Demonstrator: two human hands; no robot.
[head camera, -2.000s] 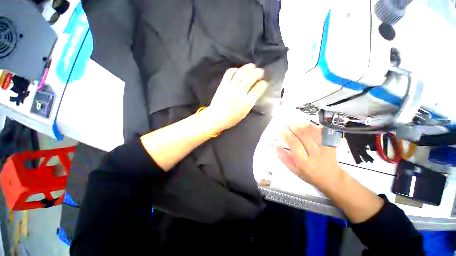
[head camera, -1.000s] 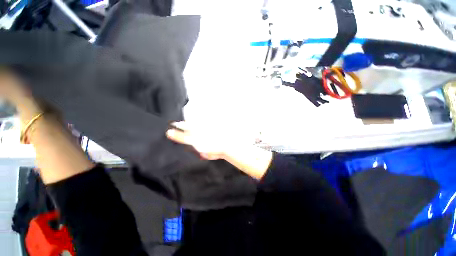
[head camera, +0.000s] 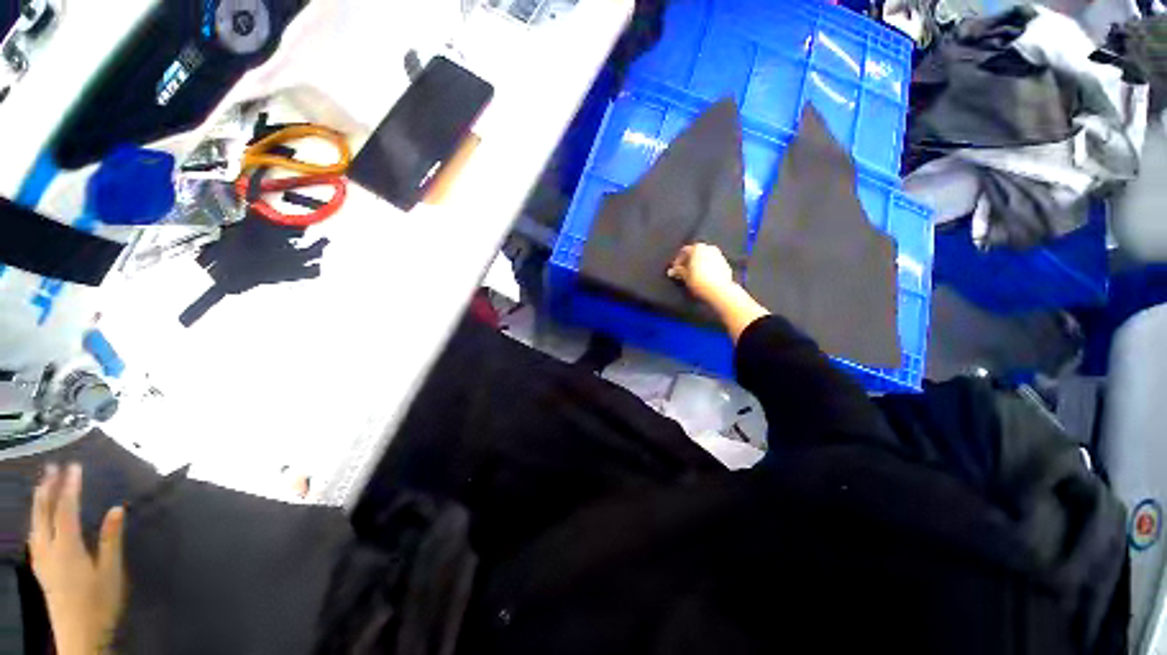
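Two dark cut-piece stacks lie side by side on a blue plastic crate (head camera: 819, 58), the left stack (head camera: 678, 179) and the right stack (head camera: 825, 243). My right hand (head camera: 701, 271) is on the left stack, fingers curled at its surface; whether it pinches a panel is not clear. My left hand (head camera: 79, 550) lies with fingers apart on a dark garment piece (head camera: 230, 550) at the table's lower left. That cloth runs beside the machine's needle area (head camera: 90, 399) and over the table's front edge.
On the white table (head camera: 384, 294) are scissors with orange and red handles (head camera: 292, 205), black cloth strips (head camera: 250, 262) and a black phone (head camera: 425, 132). The machine body (head camera: 166, 77) is at upper left. Crumpled grey and white cloth (head camera: 1024, 115) is piled at upper right.
The view has swung right to the crate. My right hand has moved from the garment cloth to the left stack. My left hand now lies flat on cloth beside the machine.
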